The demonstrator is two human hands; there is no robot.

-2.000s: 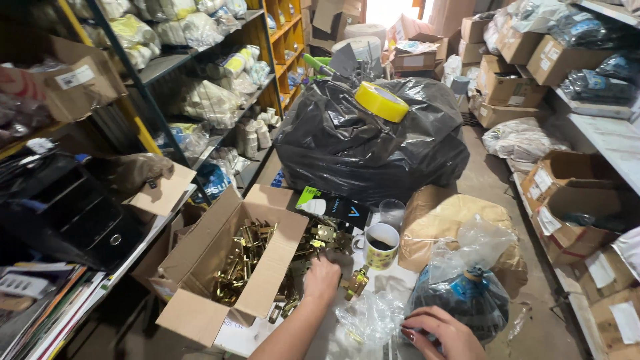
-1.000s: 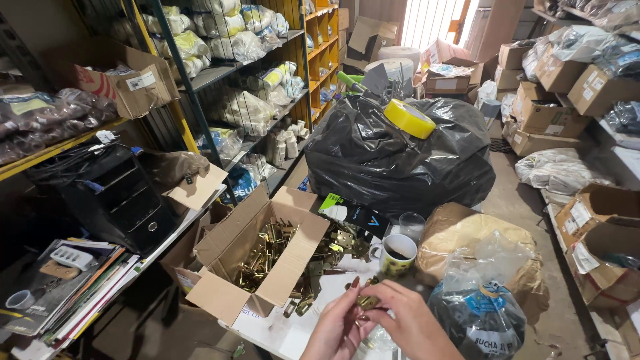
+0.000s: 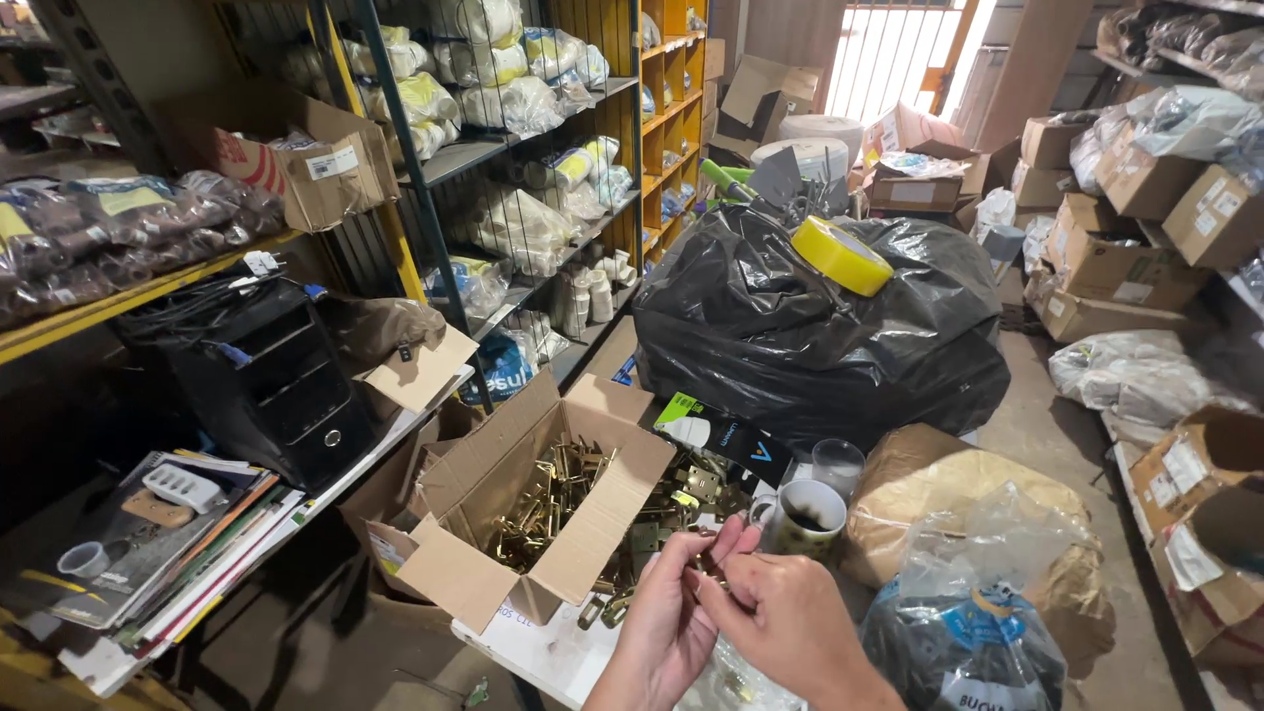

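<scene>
My left hand (image 3: pixel 676 602) and my right hand (image 3: pixel 780 602) meet over the near part of the white table (image 3: pixel 563 657). Between their fingers is a small brass-coloured metal piece (image 3: pixel 703 565), mostly hidden. Left of them, an open cardboard box (image 3: pixel 602 513) holds many brass-coloured metal fittings (image 3: pixel 543 504). More loose metal fittings (image 3: pixel 701 484) lie between the box and a mug (image 3: pixel 810 518) with dark liquid in it. A clear plastic bag (image 3: pixel 736 676) lies partly under my hands.
A black plastic bag (image 3: pixel 820 346) bears a roll of yellow tape (image 3: pixel 841 257). A clear cup (image 3: pixel 837 464) stands behind the mug. At right are a brown paper package (image 3: pixel 948 474) and a filled plastic bag (image 3: pixel 963 632). A black computer tower (image 3: pixel 286 385) stands at left. Stocked shelves line both sides.
Two seconds ago my left hand was reaching among the loose fittings and my right hand lay by the filled plastic bag. Both hands have since come together around a small metal piece.
</scene>
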